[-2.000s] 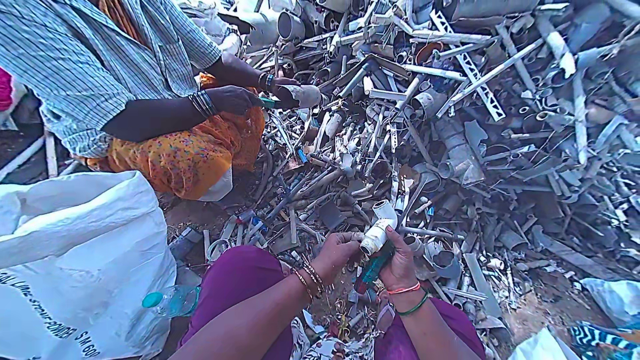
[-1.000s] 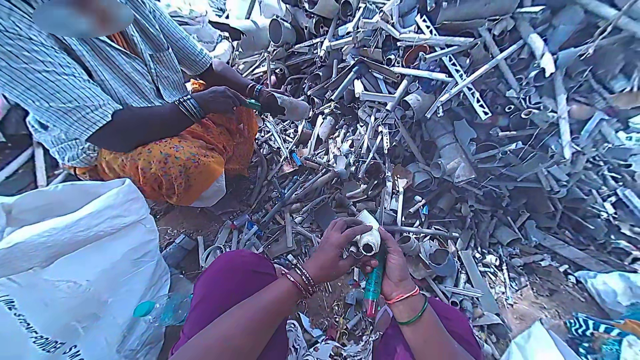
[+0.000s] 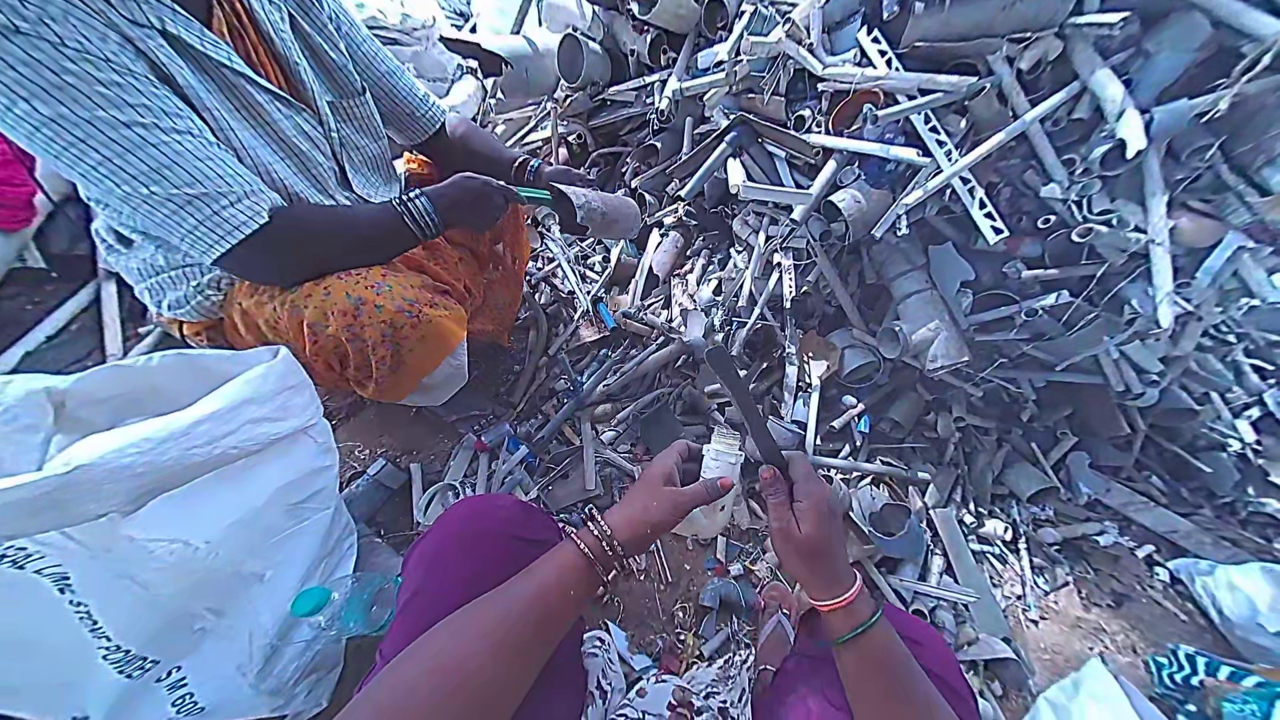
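Observation:
My left hand (image 3: 665, 505) grips a short whitish plastic pipe fitting (image 3: 722, 458) with a ridged top end, held upright above the ground between my knees. My right hand (image 3: 805, 515) is closed on a flat dark metal blade (image 3: 745, 405), whose far end points up and left over the scrap. The blade stands just right of the fitting; a small gap shows between them. The tool's handle is hidden in my right hand. Beyond both hands lies a heap of broken plastic pipes (image 3: 920, 300).
At left, a co-worker (image 3: 400, 240) sits holding a green-handled tool and a grey pipe piece (image 3: 605, 212). A white woven sack (image 3: 170, 520) with printing stands at lower left, beside a clear plastic bottle (image 3: 365, 603). White sacking (image 3: 1235, 600) lies at lower right.
The fitting, earlier tilted between both hands, now stands upright in my left hand. My right hand has moved away from it and the dark blade has swung up; earlier a green handle showed below.

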